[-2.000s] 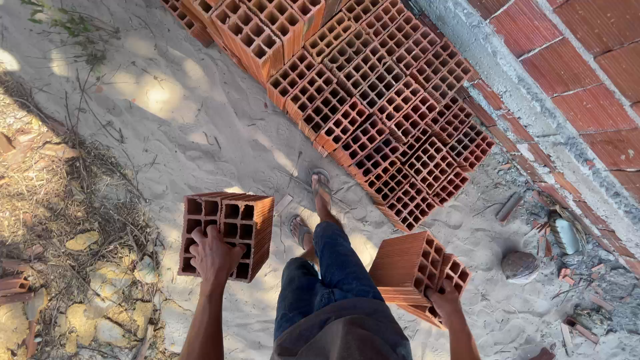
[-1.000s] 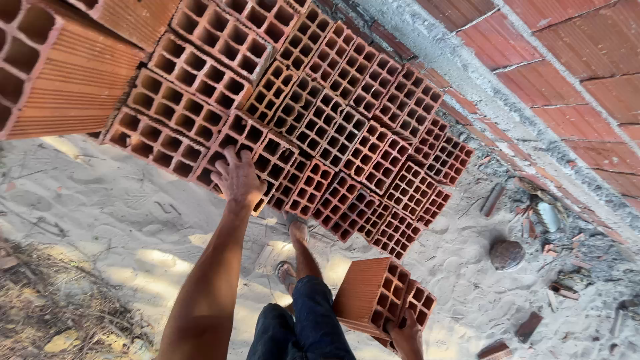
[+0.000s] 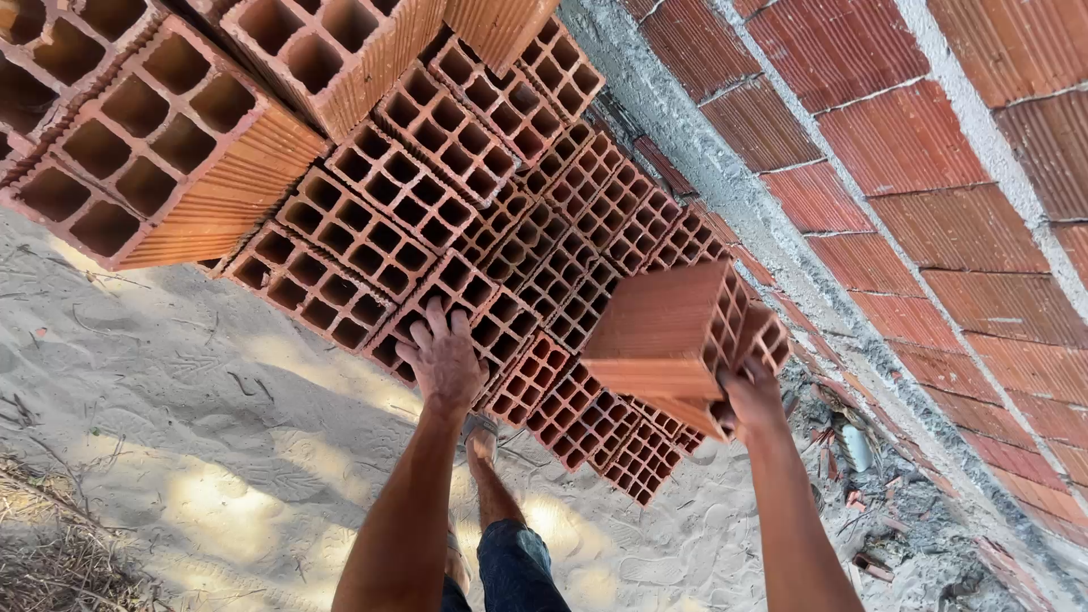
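Note:
My left hand (image 3: 446, 361) rests with its fingers at the cells of a hollow clay brick (image 3: 459, 285) at the near edge of the stacked bricks; whether it grips that brick or one just set there I cannot tell. My right hand (image 3: 752, 395) is closed on the cell ends of a pair of hollow clay bricks (image 3: 654, 327), held tilted above the lower stack of bricks (image 3: 586, 416). The fingers of the right hand are partly hidden inside the cells.
Taller stacked bricks (image 3: 221, 195) rise at the upper left. A brick wall (image 3: 935, 204) with a mortar ledge (image 3: 722, 170) runs along the right. Pale sand (image 3: 212, 408) lies underfoot. Rubble and a pale plastic container (image 3: 854, 448) lie at the wall's foot, and dry twigs (image 3: 51, 544) at the lower left.
My left hand held a brick over the sand in the oldest frame and is now at the stack. My right hand has moved its bricks from over the sand to above the stack.

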